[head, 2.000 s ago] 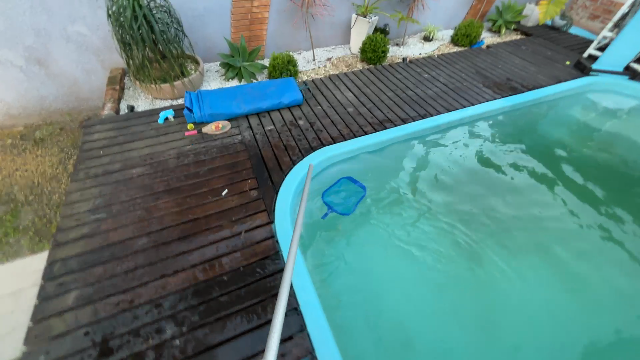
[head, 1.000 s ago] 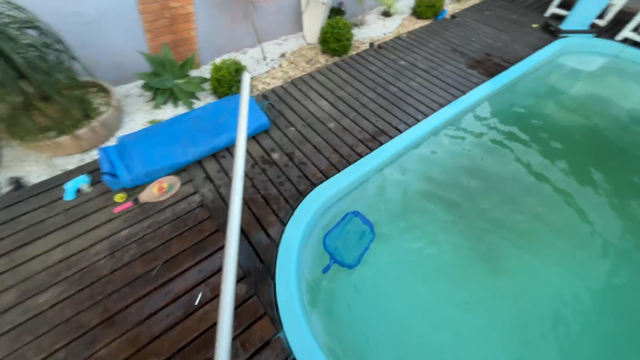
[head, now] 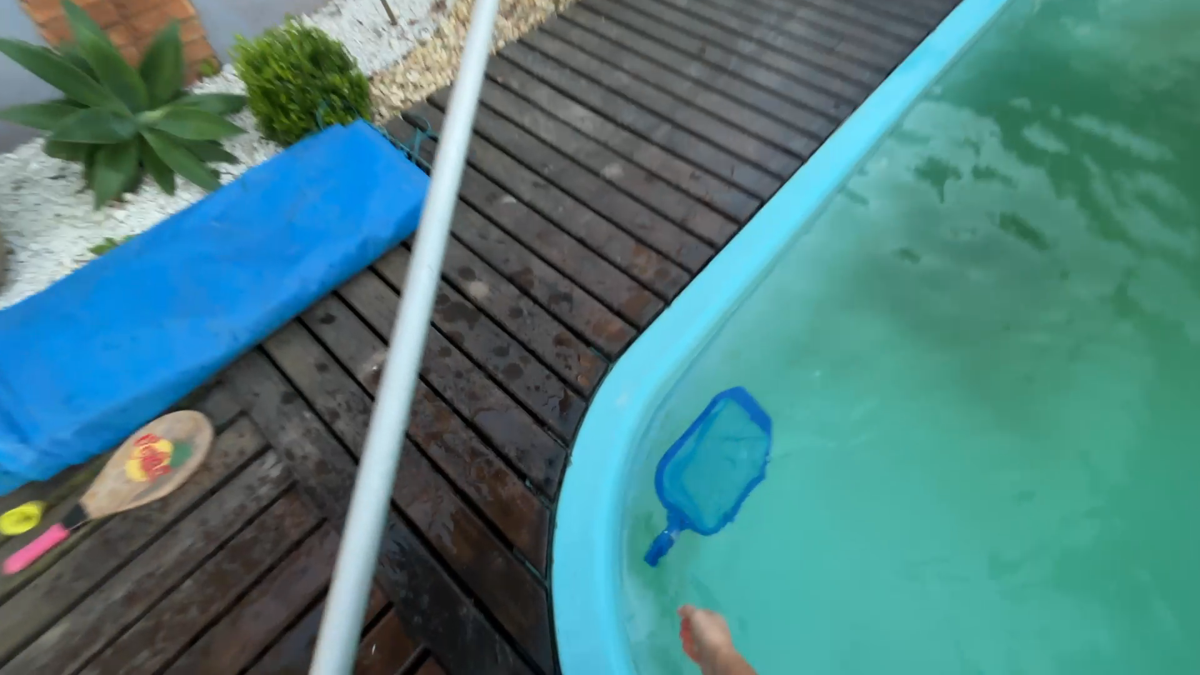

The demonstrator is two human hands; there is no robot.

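Note:
A blue leaf skimmer net (head: 714, 464) lies in the green pool water close to the curved corner, its short handle socket pointing down and left. Below that socket, my right hand (head: 710, 637) reaches in from the bottom edge over the water, apart from the net; its fingers are partly hidden, and no held thing shows. A long pale metal pole (head: 403, 356) slants over the deck from the bottom edge to the top, left of the pool. My left hand is out of view, and what holds the pole cannot be seen.
The light blue pool rim (head: 600, 450) curves beside the dark wooden deck (head: 525, 281). At left are a folded blue tarp (head: 216, 272), a wooden paddle with a pink handle (head: 155, 464) and a yellow round object (head: 21, 517). Behind lie a round shrub (head: 300, 80) and white stones.
My right hand has come into view at the bottom, near the net. The view has moved much closer to the pool corner and the net. The pole still slants across the deck.

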